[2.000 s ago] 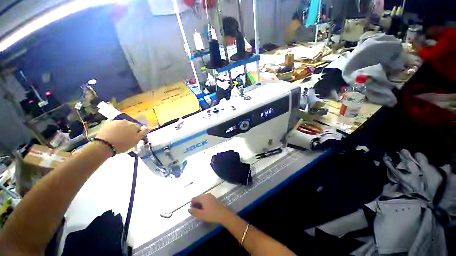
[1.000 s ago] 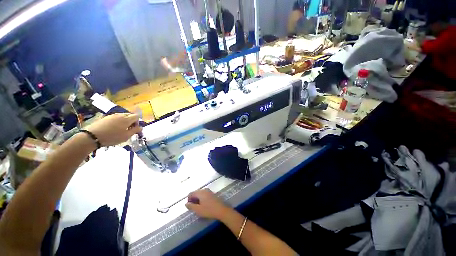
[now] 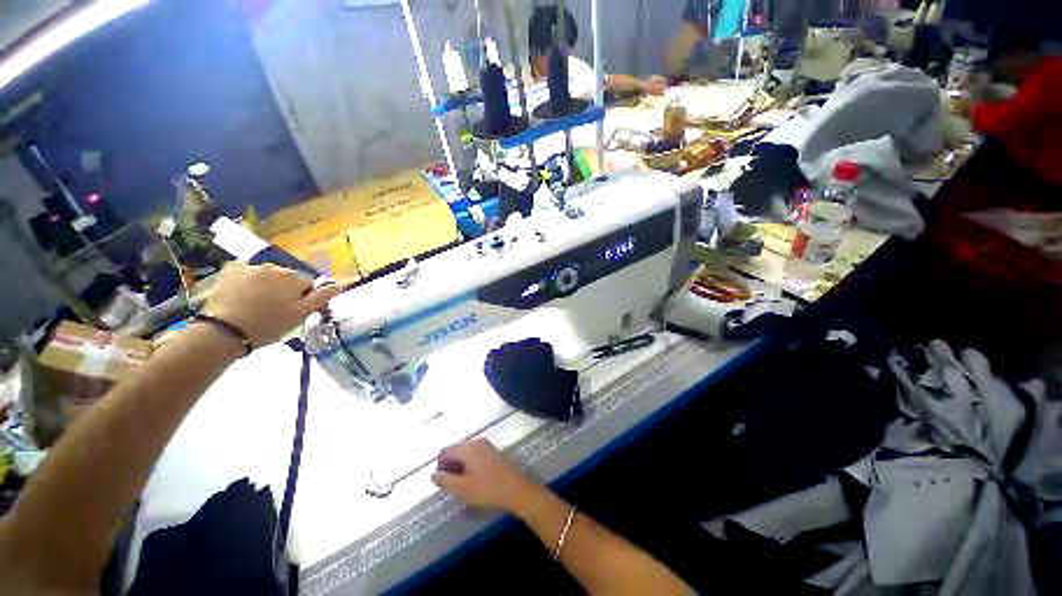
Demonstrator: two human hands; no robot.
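The white JACK sewing machine [image 3: 524, 270] stands across the table. My left hand [image 3: 262, 305] is at the left end of its head, fingertips by the top edge; whether they pinch anything is too small to tell. My right hand [image 3: 480, 475] rests over the table's front ruler, fingers curled; I cannot see what, if anything, it holds. A small dark cut piece [image 3: 533, 378] lies right of the needle area. Dark snips [image 3: 623, 346] lie beyond it. Black cut fabric [image 3: 210, 545] lies at the lower left, beside a narrow dark strip [image 3: 296, 448].
Thread cones [image 3: 497, 99] stand on a rack behind the machine. Yellow-brown cardboard [image 3: 402, 233] lies behind it. A red-capped bottle [image 3: 825, 221] stands at the right. A grey and black fabric bundle [image 3: 932, 501] fills the lower right. A person's arm [image 3: 629, 85] shows at the back.
Compared with two seconds ago, my left hand and the machine appear slightly further left in view. Since one second ago, my left fingers have shifted slightly at the head's end. My right hand is almost unmoved.
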